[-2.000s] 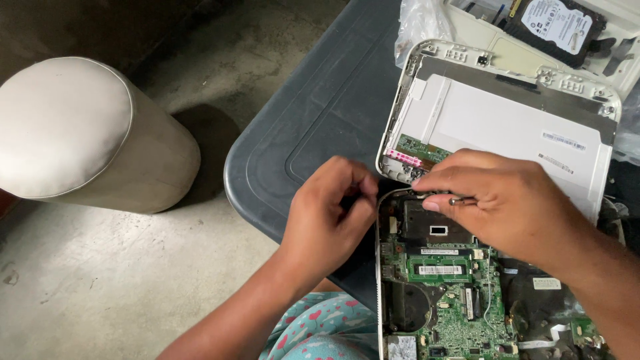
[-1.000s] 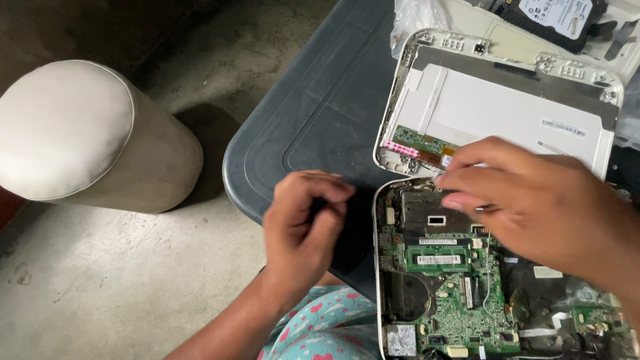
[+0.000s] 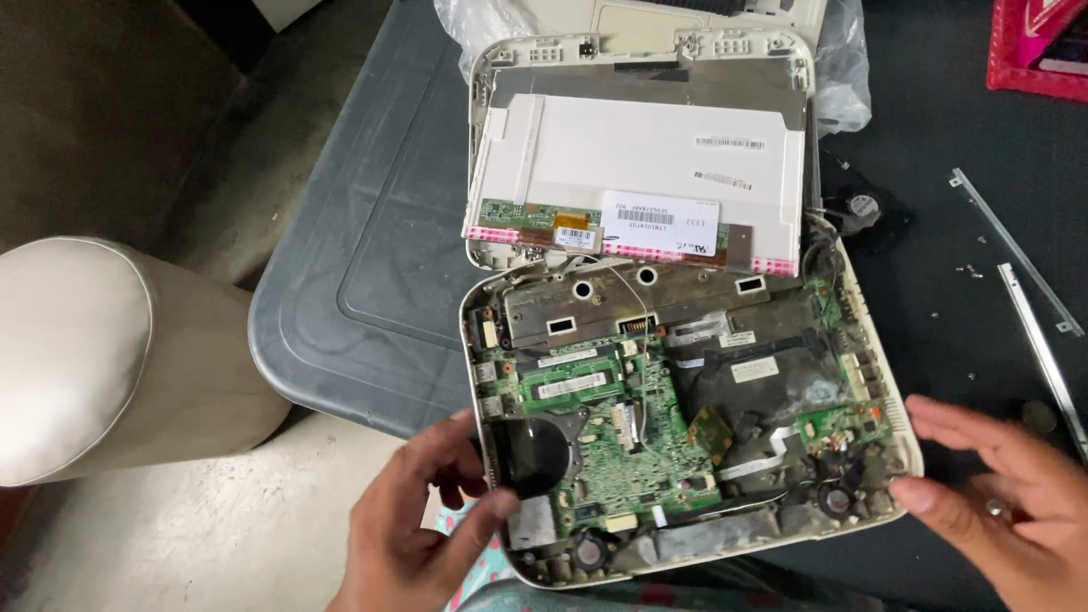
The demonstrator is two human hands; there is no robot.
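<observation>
An opened laptop base [image 3: 697, 527] with a green circuit board [image 3: 646, 459] lies nearest me, slightly turned. My left hand [image 3: 433, 510] grips its left edge, thumb on the front left corner. At the right edge is my right hand [image 3: 1003, 501], thumb and fingers against the rim, with a small metal tip showing at its palm; the rest of that tool is hidden. Behind the base lies the laptop lid [image 3: 807, 93] holding the display panel [image 3: 595, 144], its back up. A thin cable [image 3: 644, 365] runs from the panel side over the board.
On the dark table at right are two metal strips [image 3: 1041, 340] [image 3: 1016, 251], loose screws [image 3: 969, 272], a small fan [image 3: 858, 212] and a red-framed object [image 3: 1033, 85]. Clear plastic [image 3: 489, 34] lies behind the lid. A round pale stool [image 3: 76, 365] stands left of the grey table edge [image 3: 280, 340].
Both hands have left the hinge area and moved to the base's two sides. The base now sits turned relative to before. The view has shifted to the right.
</observation>
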